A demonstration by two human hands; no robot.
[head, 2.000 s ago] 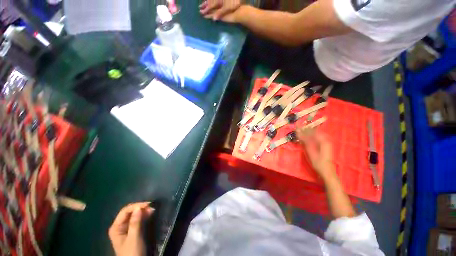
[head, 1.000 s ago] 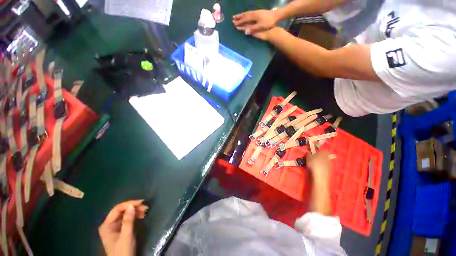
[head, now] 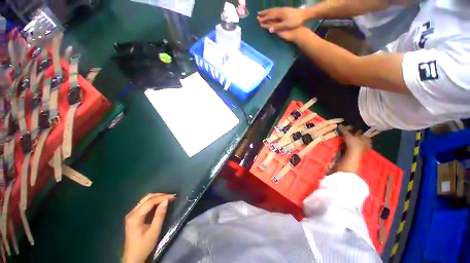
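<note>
Several wristwatches with beige strap undersides and dark square faces (head: pixel 307 139) lie crossed in a loose pile on the red plastic tray (head: pixel 304 188) low at right. My right hand (head: pixel 354 149) is over the tray at the pile's right side, closed around wristwatches; a strap sticks out beyond it and dark parts show below it. Its fingertips are hidden. One separate wristwatch (head: pixel 385 211) lies at the tray's right end. My left hand (head: pixel 145 223) is over the bench edge, thumb and forefinger nearly together; whether a tiny piece is between them is unclear.
Another red tray (head: pixel 93 105) with many watches stands at left on the green bench (head: pixel 111 177). White paper (head: pixel 193 115), a black bag (head: pixel 147 64) and a blue box (head: pixel 260 60) with a bottle (head: pixel 228 38) lie ahead. Another person's arms (head: pixel 340 59) reach in at upper right.
My right hand has moved up and right along the tray; watches formerly beside it have left their places on the pile's right. My left hand stays near the bench edge. The view has shifted.
</note>
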